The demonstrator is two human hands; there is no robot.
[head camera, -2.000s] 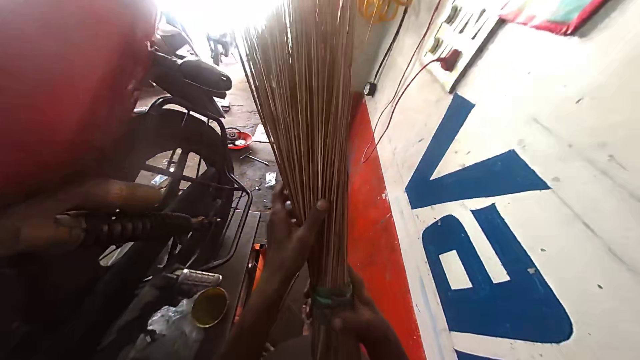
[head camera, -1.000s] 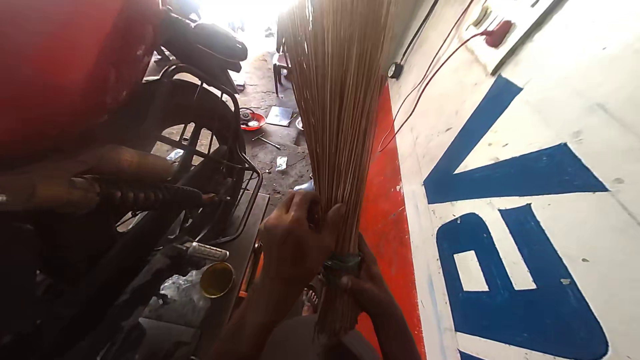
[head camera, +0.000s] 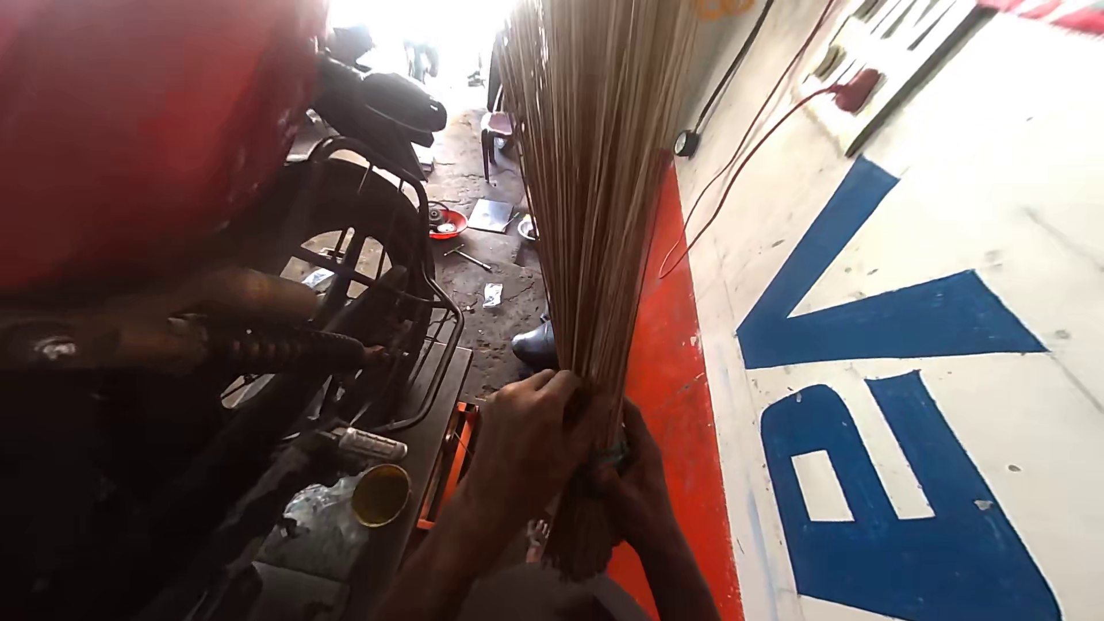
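A stick broom [head camera: 595, 216] of thin brown stems stands upright in front of me, its stems fanning out toward the top. Near its lower end a dark greenish binding [head camera: 614, 450] goes round the bundle. My left hand [head camera: 539, 427] is closed on the stems just above the binding, its fingers bent over their near side. Around the bundle from the right, at the binding, my right hand [head camera: 634, 483] grips it. The short butt ends [head camera: 582, 539] of the stems stick out below both hands.
A red motorcycle tank [head camera: 155, 129] and rear wheel guard [head camera: 431, 285] fill the left. A yellow-rimmed cup [head camera: 381, 495] stands beside a plastic bag [head camera: 319, 526]. To the right rises a painted wall [head camera: 862, 388] with cables and a red plug [head camera: 856, 90]. A wrench [head camera: 468, 256] and red bowl [head camera: 447, 222] lie on the floor.
Two seconds ago my left hand held the stems with its thumb across them; now its bent fingers lie over them, closer to the binding. My right hand remains at the binding.
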